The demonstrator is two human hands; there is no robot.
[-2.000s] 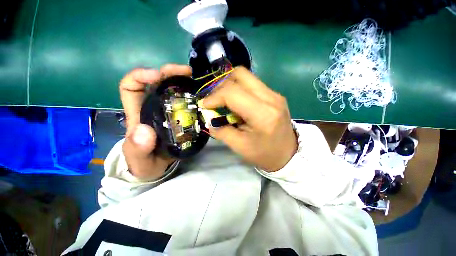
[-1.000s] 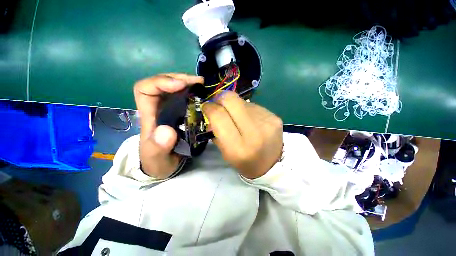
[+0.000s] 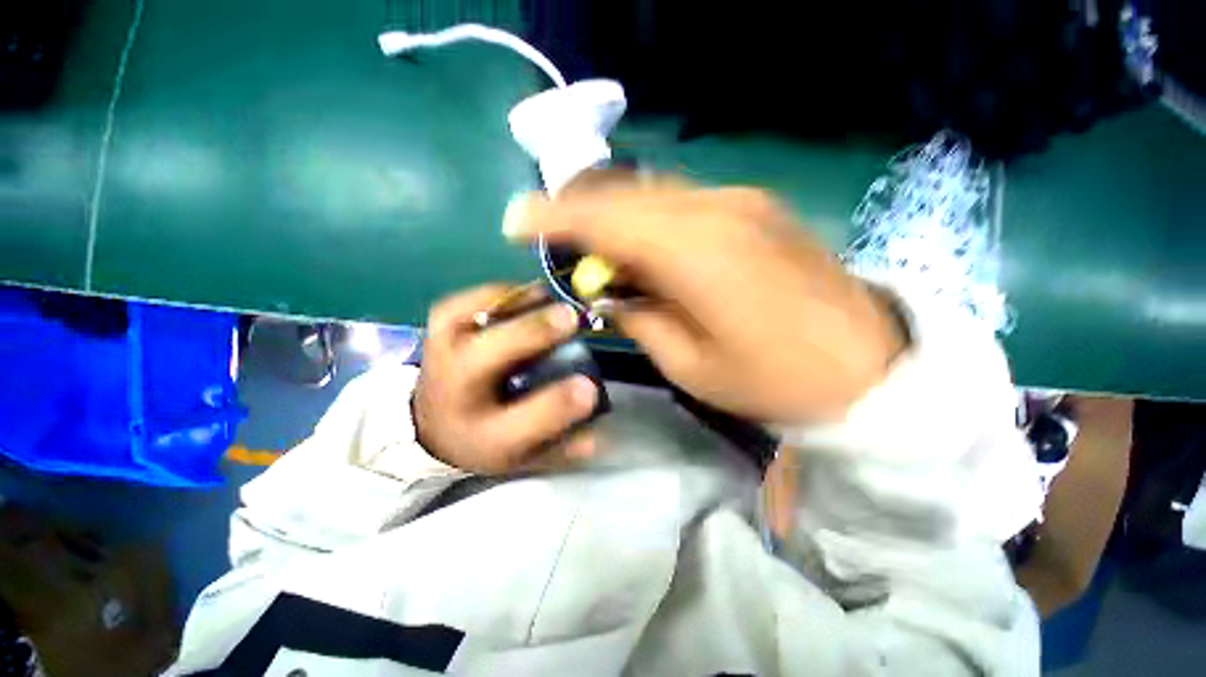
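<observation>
My left hand [image 3: 509,384] is closed around the black camera module [image 3: 558,377], low in front of my jacket; the fingers cover much of it. My right hand [image 3: 741,298] is blurred and reaches over the work from the right. A yellow piece [image 3: 591,275] shows at its fingers; I cannot tell whether it is held or worn. A thin pale loop [image 3: 548,271] runs between the hands. The white mounting bracket [image 3: 566,122] stands behind the right fingers, with its white pigtail cable [image 3: 470,32] curving to the left. The dark housing is mostly hidden behind my right hand.
A tangled pile of thin whitish rings [image 3: 932,225] lies on the green bench [image 3: 291,172] at the right. A blue bin [image 3: 113,384] is below the bench at left. A brown carton [image 3: 1091,509] with camera units is at lower right, partly behind my sleeve. Dark material lines the back.
My left hand has moved right and turned the module, so its board no longer shows. My right hand has lifted away rightward, now covering the housing. The pigtail cable has come into view.
</observation>
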